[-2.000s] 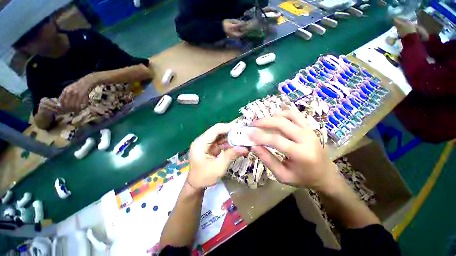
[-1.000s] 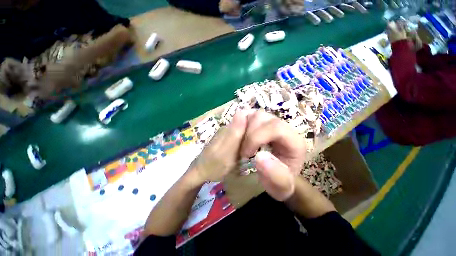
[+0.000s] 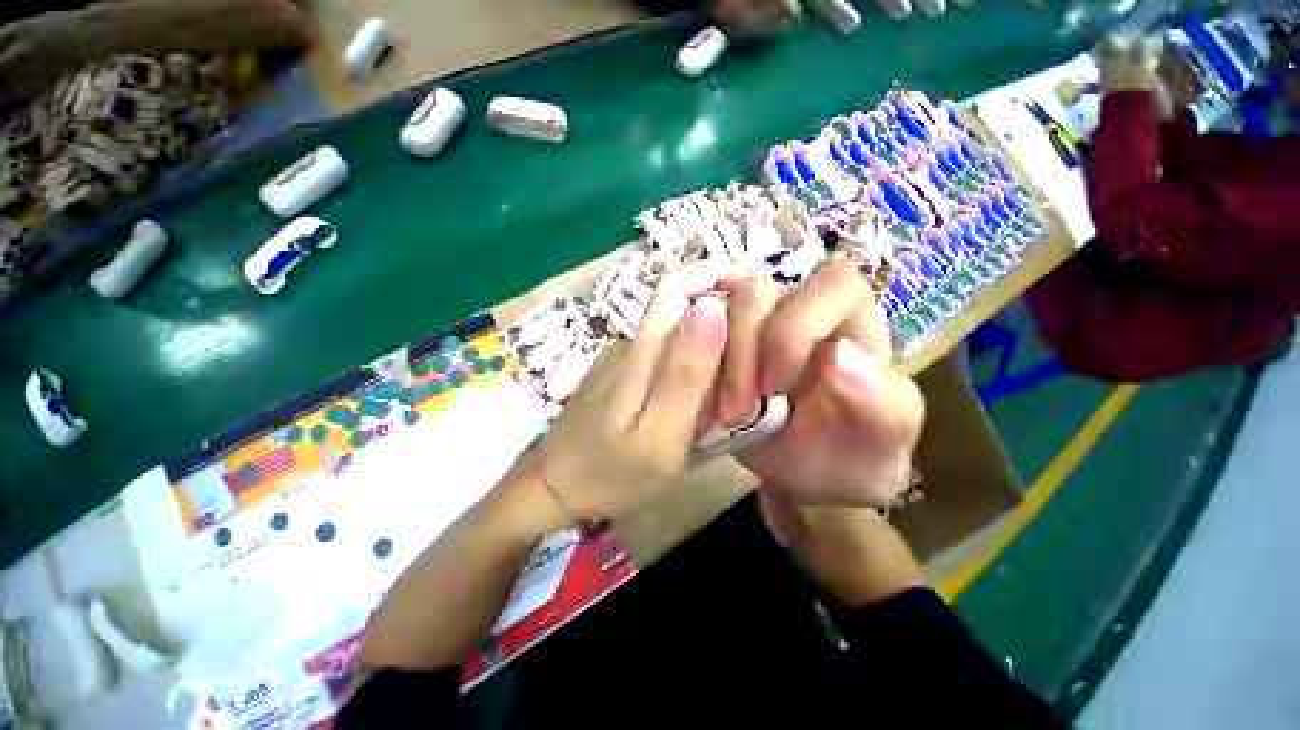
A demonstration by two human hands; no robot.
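My left hand [image 3: 642,414] and my right hand [image 3: 827,392] are pressed together in front of me around a white plastic housing [image 3: 743,425]. Only a white edge with a dark slot shows between the palms; the fingers hide the rest. Behind my hands lies a heap of cream inner parts [image 3: 727,231]. Beyond it, blue-faced subassemblies [image 3: 912,193] lie in rows on the cardboard mat.
The green belt [image 3: 385,278] carries white housings [image 3: 304,181]. Dark round pads [image 3: 342,417] lie on the printed sheet [image 3: 371,499] at left. An open carton [image 3: 958,464] stands at right. A person in a dark red sleeve [image 3: 1133,171] sits beyond it.
The housing, held at the fingertips two seconds ago, is now mostly covered by both closed hands. The camera view has shifted, and the bench and belt appear further left.
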